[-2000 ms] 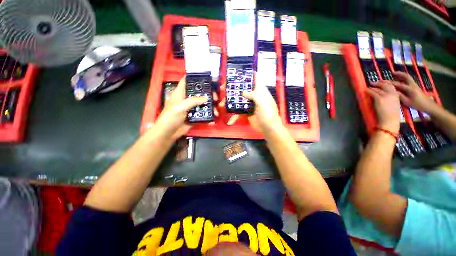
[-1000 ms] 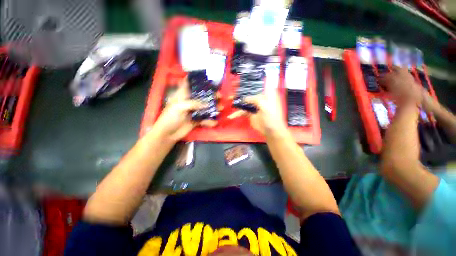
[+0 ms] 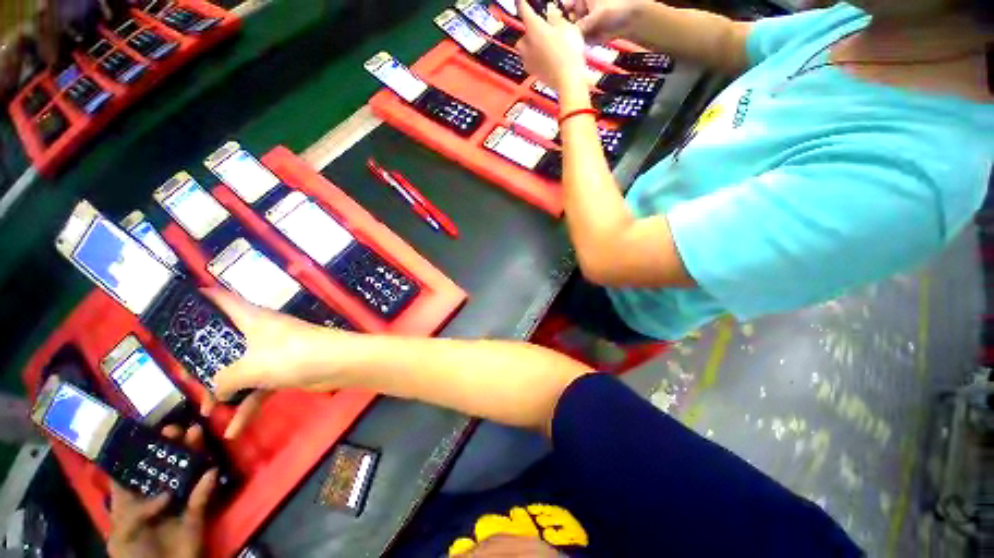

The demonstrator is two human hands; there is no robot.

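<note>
My right hand (image 3: 267, 351) holds an open flip phone (image 3: 196, 332) above the red tray (image 3: 420, 256), thumb at the keypad's lower edge; its screen shows blue and white. My left hand (image 3: 164, 525), at the lower left with its forearm out of the picture, holds a second open flip phone (image 3: 153, 463), its screen lit blue. Several more open flip phones with lit screens lie in the tray, one with its keypad (image 3: 376, 281) showing at the right end. A small brown battery (image 3: 349, 477) lies on the bench below the tray.
Thin red pens (image 3: 412, 196) lie on the dark green bench right of my tray. A neighbour in a turquoise shirt (image 3: 807, 218) holds a phone above another red tray (image 3: 480, 158) of open phones. A further red tray (image 3: 131, 65) stands at the upper left.
The view has swung to the right and tilted; the neighbour shows more fully and the fan has left the picture. Both hands still hold their phones. The neighbour's hands are now raised with a phone.
</note>
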